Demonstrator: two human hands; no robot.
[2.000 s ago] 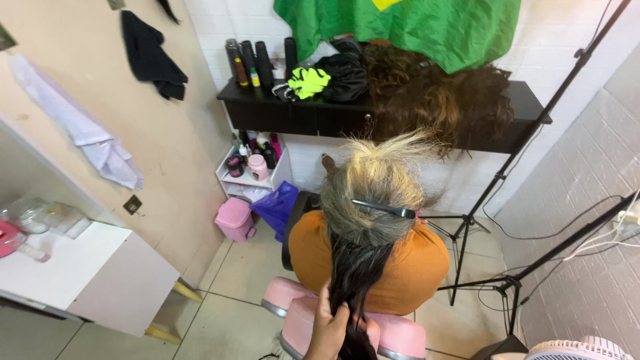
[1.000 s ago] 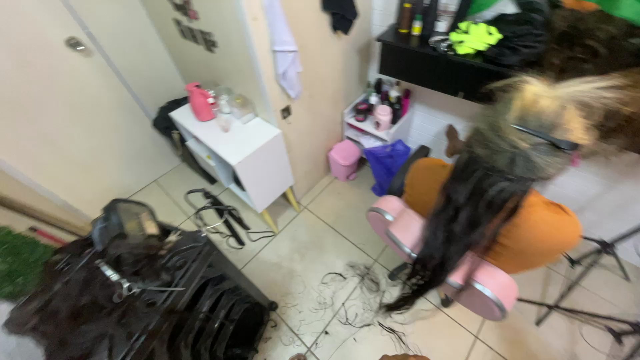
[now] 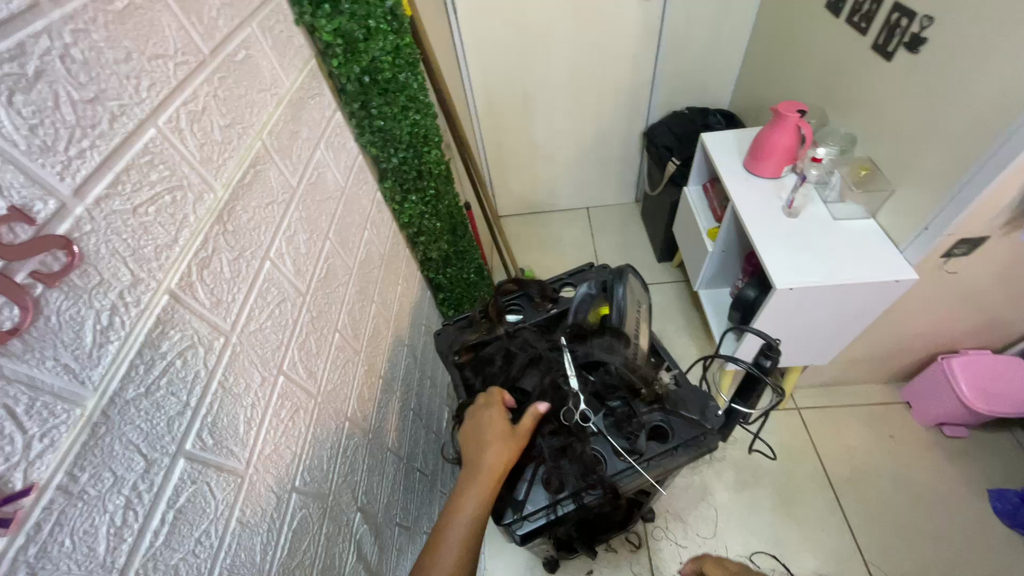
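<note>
My left hand (image 3: 494,432) is over the near left side of a black salon trolley (image 3: 688,424), its thumb and fingers apart, at a heap of dark hair (image 3: 512,360). Whether its fingertips pinch any strands cannot be told. Steel hair scissors (image 3: 574,388) lie on the hair, right of that hand. A thin metal rod, likely a comb's tail (image 3: 632,460), points from the scissors toward the trolley's near right edge. Of my right hand (image 3: 718,566) only a small part shows at the bottom edge; what it holds is hidden.
A textured wall (image 3: 240,240) and artificial green hedge (image 3: 384,136) border the left side. A white cabinet (image 3: 840,256) with a pink thermos jug (image 3: 778,142) stands right of the trolley. A black corded tool (image 3: 752,392) hangs at its corner. Hair clippings (image 3: 680,532) lie on the floor.
The view has swung left from the seated person with long dark hair to the trolley. My left hand now reaches over the hair there; a hand held the person's dark hair two seconds ago.
</note>
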